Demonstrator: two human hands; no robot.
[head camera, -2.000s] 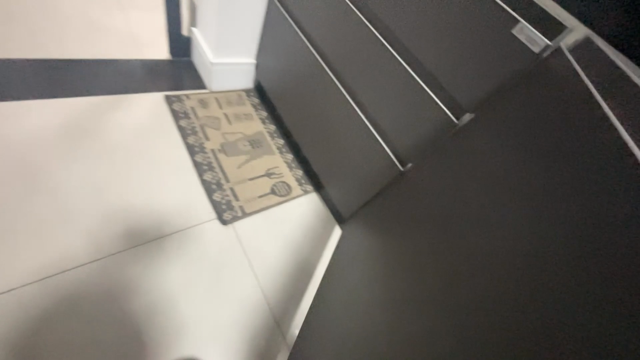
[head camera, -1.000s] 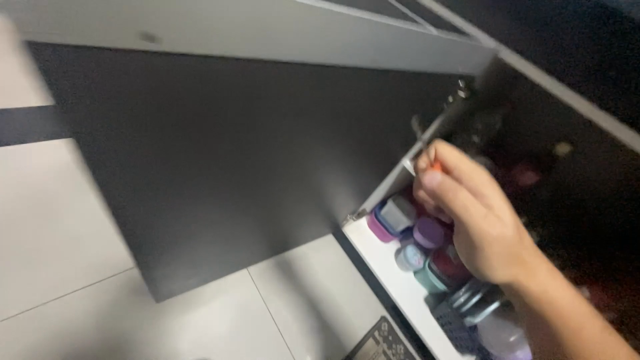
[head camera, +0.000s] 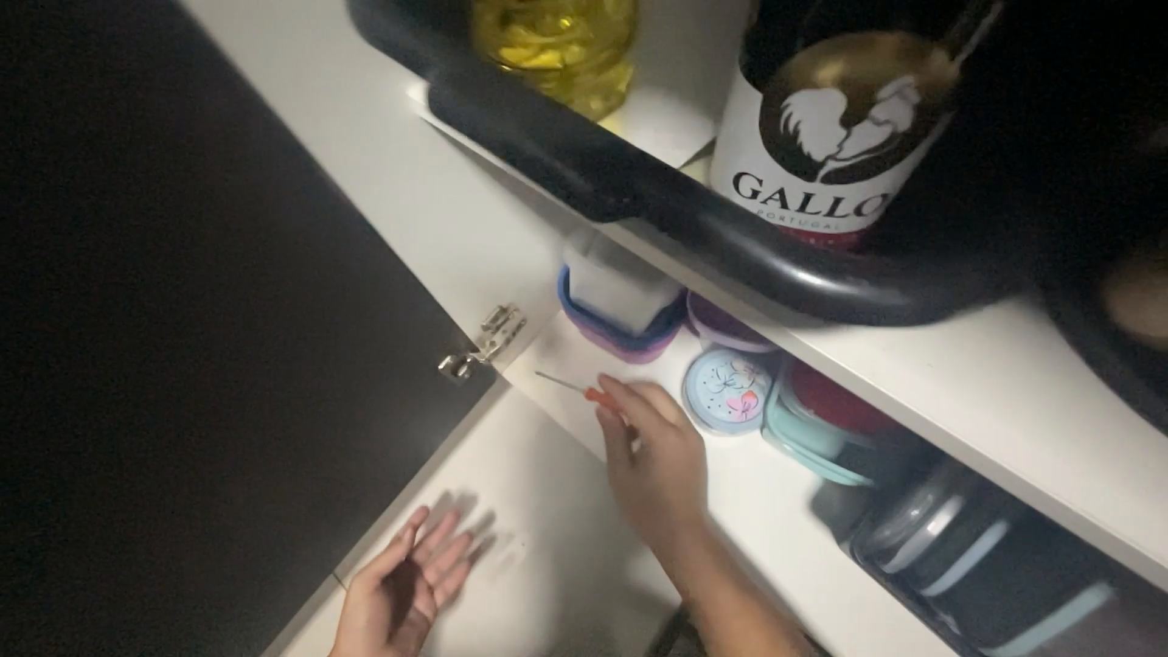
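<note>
My right hand (head camera: 657, 456) grips a small screwdriver (head camera: 598, 395) by its orange-red handle, over the white lower shelf of the cabinet. The thin metal shaft points left toward a metal cabinet hinge (head camera: 497, 336), without touching it. That hinge joins the dark cabinet door (head camera: 228, 319) to the white side panel (head camera: 365, 173). My left hand (head camera: 406, 579) is held palm up at the bottom, fingers spread, with nothing in it, below the hinge and near the door's lower edge.
Plastic containers with blue, purple and teal lids, a round floral-lidded tub (head camera: 727, 391) and clear boxes (head camera: 949, 538) crowd the lower shelf. Above, a black tray (head camera: 639, 196) on the upper shelf (head camera: 967, 392) holds a bottle of yellow oil (head camera: 570, 55) and a Gallo container (head camera: 821, 146).
The view has moved much closer to the open cabinet. My left hand has come into view. My right hand is now low by the bottom hinge; one second ago it was near the upper part of the opening.
</note>
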